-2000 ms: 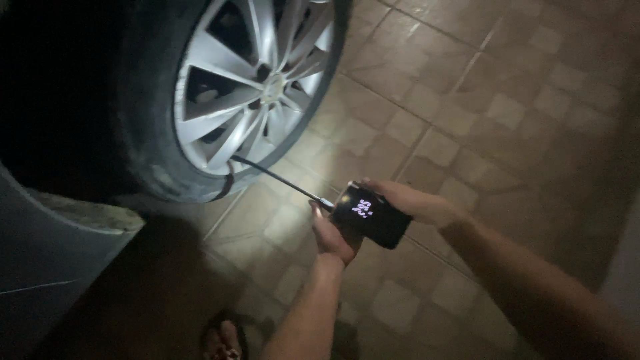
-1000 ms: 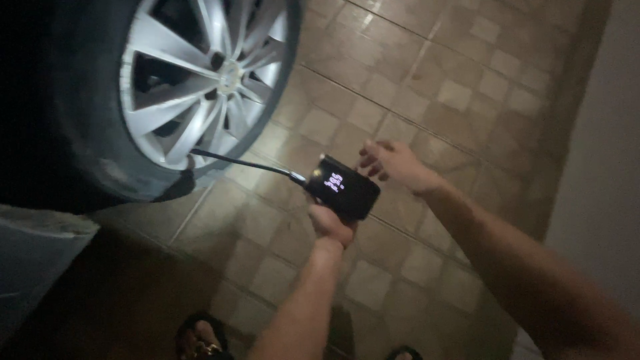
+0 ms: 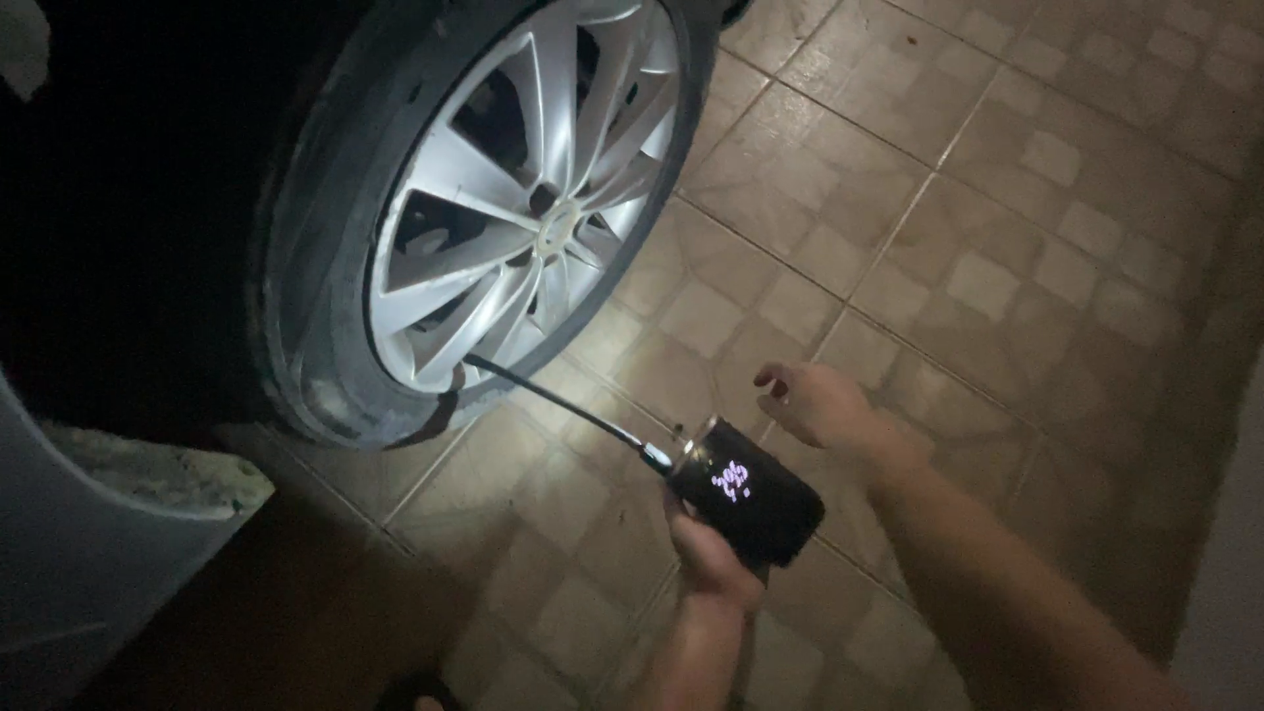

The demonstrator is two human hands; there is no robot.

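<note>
A black portable tire inflator point(image 3: 755, 499) with a lit display and a lamp at its top edge rests in my left hand point(image 3: 713, 555), which grips it from below. From its top end a dark air hose point(image 3: 558, 400) runs up and left to the lower rim of a silver alloy wheel point(image 3: 553, 232); the valve joint itself is too dark to make out. Around the rim sits the black rubber tire point(image 3: 321, 296). My right hand point(image 3: 805, 400) hovers to the upper right of the inflator, fingers loosely curled and apart, touching nothing.
Car bodywork point(image 3: 89, 563) with a worn, pale lower edge stands at the lower left. Beige patterned floor tiles point(image 3: 889, 237) lie under the wheel and hands. Part of a foot in dark footwear point(image 3: 420, 691) shows at the bottom. A pale wall or surface point(image 3: 1224, 563) borders the right.
My right hand was touching the inflator two seconds ago and has since let go, now held apart from it. My left hand has kept its hold. The view has shifted somewhat.
</note>
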